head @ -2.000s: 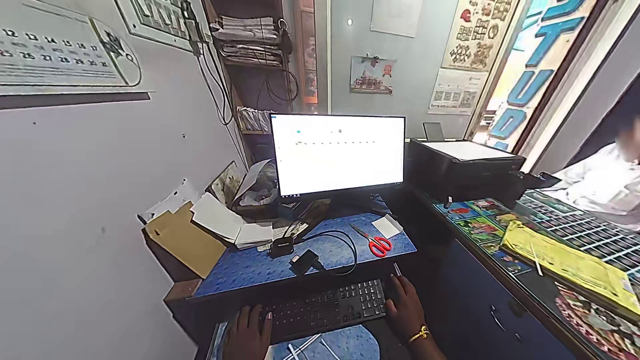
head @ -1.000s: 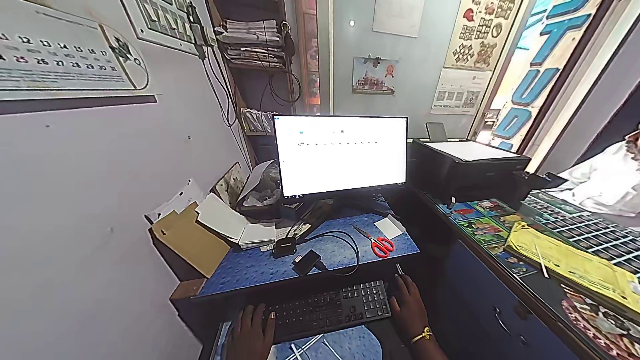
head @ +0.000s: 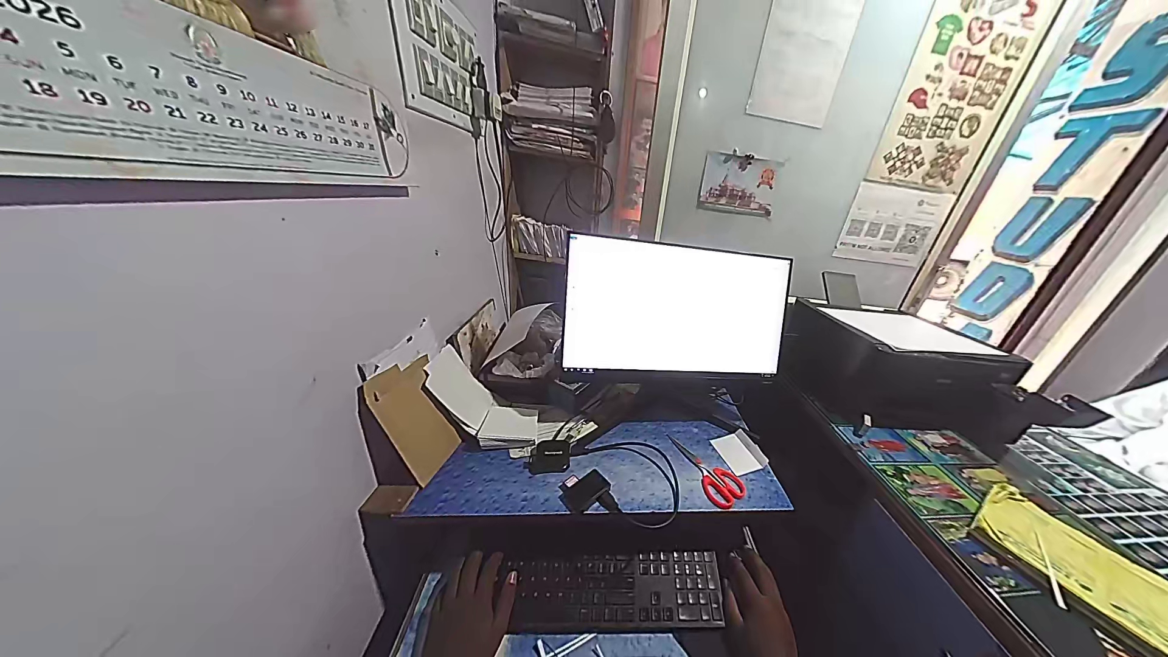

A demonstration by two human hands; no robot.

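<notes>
A black keyboard (head: 616,589) lies on a low shelf below the blue desktop (head: 598,479). My left hand (head: 470,607) rests at the keyboard's left end, fingers spread. At its right end lies my right hand (head: 759,602), bent down beside the keys; whether it rests on a mouse cannot be seen. A monitor (head: 675,306) with a mostly white screen stands behind. Scissors with red handles (head: 723,487) lie on the desktop beside small white papers (head: 739,452). Left of them are two small black cabled devices, one near the monitor (head: 549,455), one nearer the front edge (head: 586,491).
Papers (head: 465,388) and a brown cardboard folder (head: 411,424) lean at the desk's left, against the wall. A black printer (head: 912,356) stands at right, by a counter with photos (head: 931,493) and a yellow packet (head: 1077,557). White cloth, perhaps a person's clothing (head: 1141,424), shows at the right edge.
The monitor's screen showed a row of small items earlier and is now almost blank white. My hands have stayed at the two ends of the keyboard.
</notes>
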